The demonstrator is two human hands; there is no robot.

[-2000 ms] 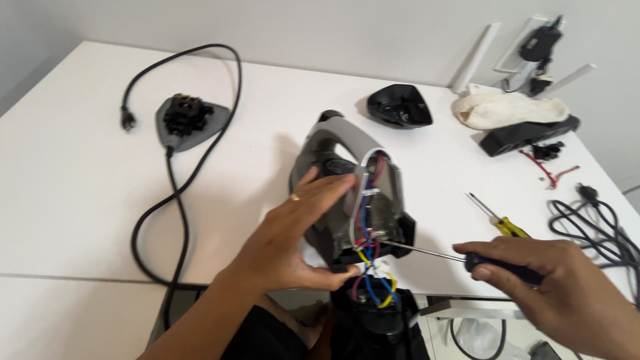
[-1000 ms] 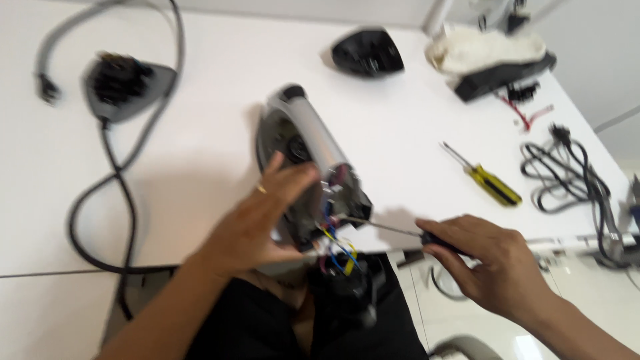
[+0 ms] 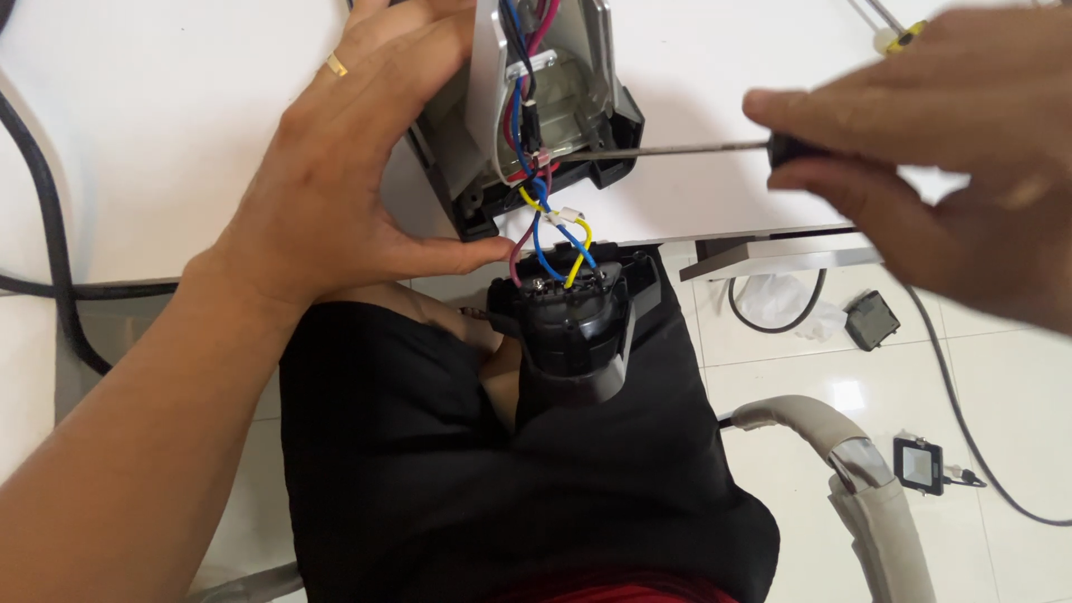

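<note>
An opened cordless iron's body (image 3: 486, 126), grey and black, lies at the table's front edge with its rear toward me. My left hand (image 3: 360, 159) grips its left side, the thumb beside the wires. Blue, yellow and dark red wires (image 3: 543, 222) run from the body down to a black plastic rear part (image 3: 574, 322), which hangs below the edge over my lap. My right hand (image 3: 921, 159) holds a screwdriver (image 3: 670, 151) by its dark handle. Its shaft points left into the open rear, the tip at or close to a small connector among the wires.
A yellow-handled screwdriver (image 3: 903, 38) lies at the table's upper right, partly hidden. A thick black cable (image 3: 50, 209) crosses the left side. Below the table are an open drawer (image 3: 779, 251), a padded chair arm (image 3: 871, 502), a small floodlight (image 3: 918, 466) and a dark block (image 3: 872, 320) on the floor.
The view has moved much closer and lower. My left hand still holds the appliance, and my right hand still holds the screwdriver at its wired end.
</note>
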